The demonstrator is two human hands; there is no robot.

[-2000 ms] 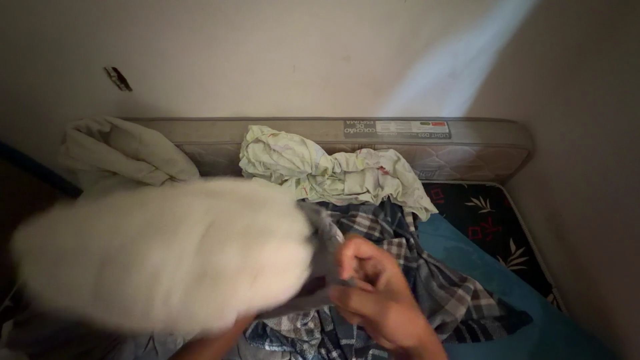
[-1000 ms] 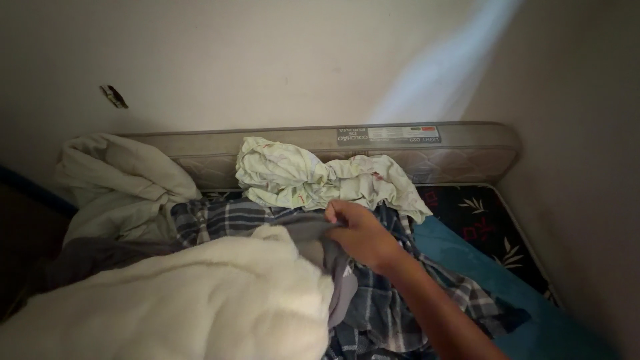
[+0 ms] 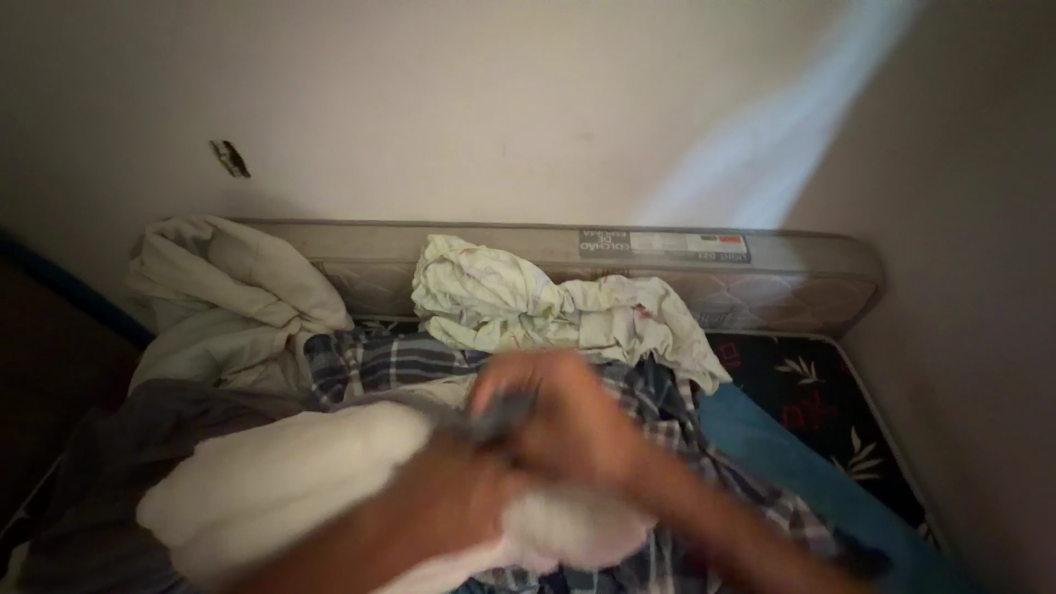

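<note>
My right hand (image 3: pixel 569 412) is closed on a bunched piece of dark grey cloth (image 3: pixel 503 412), blurred by motion. Against it, from the lower left, my left hand (image 3: pixel 462 478) reaches the same cloth; its fingers are mostly hidden. Under and around both hands lies a fluffy cream-white pillow or padded bundle (image 3: pixel 280 478), its right part showing below my wrists. Beneath it spreads dark plaid fabric (image 3: pixel 396 363). More dark grey cloth (image 3: pixel 190 421) lies at the left.
A mattress (image 3: pixel 511 247) stands on edge along the wall. In front of it lies a crumpled pale floral cloth (image 3: pixel 487 297). A beige blanket (image 3: pixel 231 280) is heaped at the left. At the right are a blue sheet (image 3: pixel 792 454) and a black patterned mattress (image 3: pixel 808 379).
My left hand has come into view beside my right. My right hand was over grey cloth a second ago. The white bundle has shifted and now lies beneath both forearms.
</note>
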